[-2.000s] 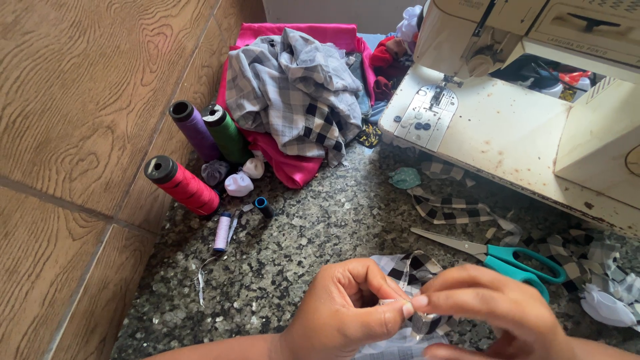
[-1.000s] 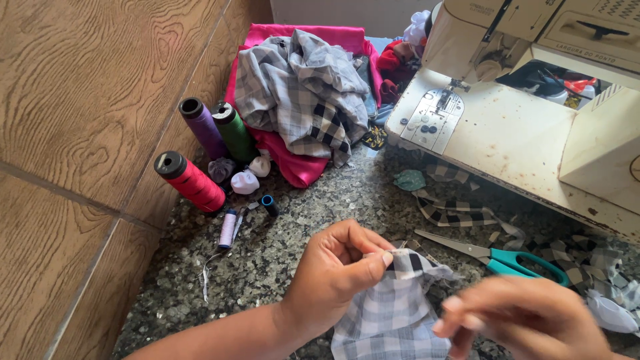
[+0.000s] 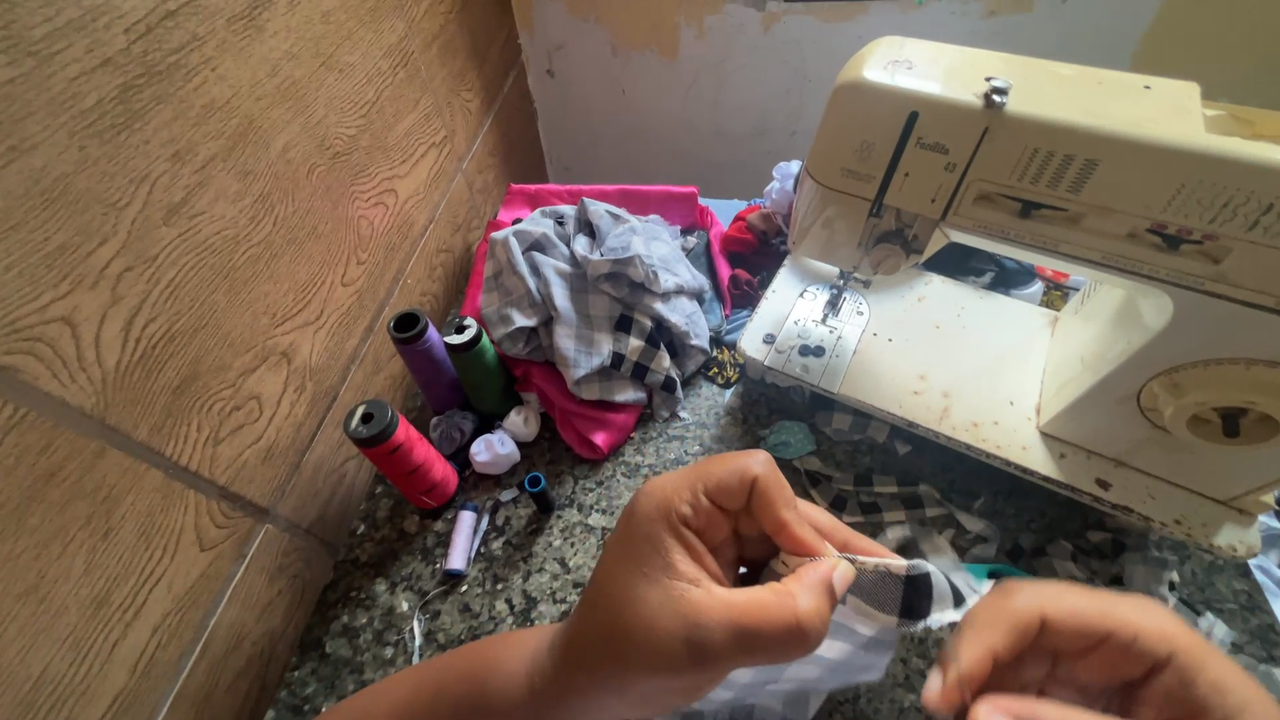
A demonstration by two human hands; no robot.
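Note:
My left hand (image 3: 720, 570) pinches the folded edge of a checked cloth (image 3: 905, 592), black and white along the top, with a paler grey check hanging below. To the right of the cloth is my right hand (image 3: 1090, 650), blurred, its fingers curled with the fingertips near each other; whether something thin, such as a needle, is between them cannot be made out. A teal scissors handle (image 3: 990, 571) shows a little behind the cloth, mostly hidden by it and by my right hand.
A cream sewing machine (image 3: 950, 350) stands at the right, with fabric scraps (image 3: 870, 490) before it. Left on the granite top are a red thread cone (image 3: 405, 460), purple (image 3: 430, 365) and green (image 3: 482, 370) cones and a small lilac spool (image 3: 460, 540). Grey checked cloth (image 3: 590, 290) lies heaped behind.
My right hand was at the cloth's edge beside my left fingers two seconds ago and is now apart from it, to the right. The view has tilted up, showing more of the sewing machine.

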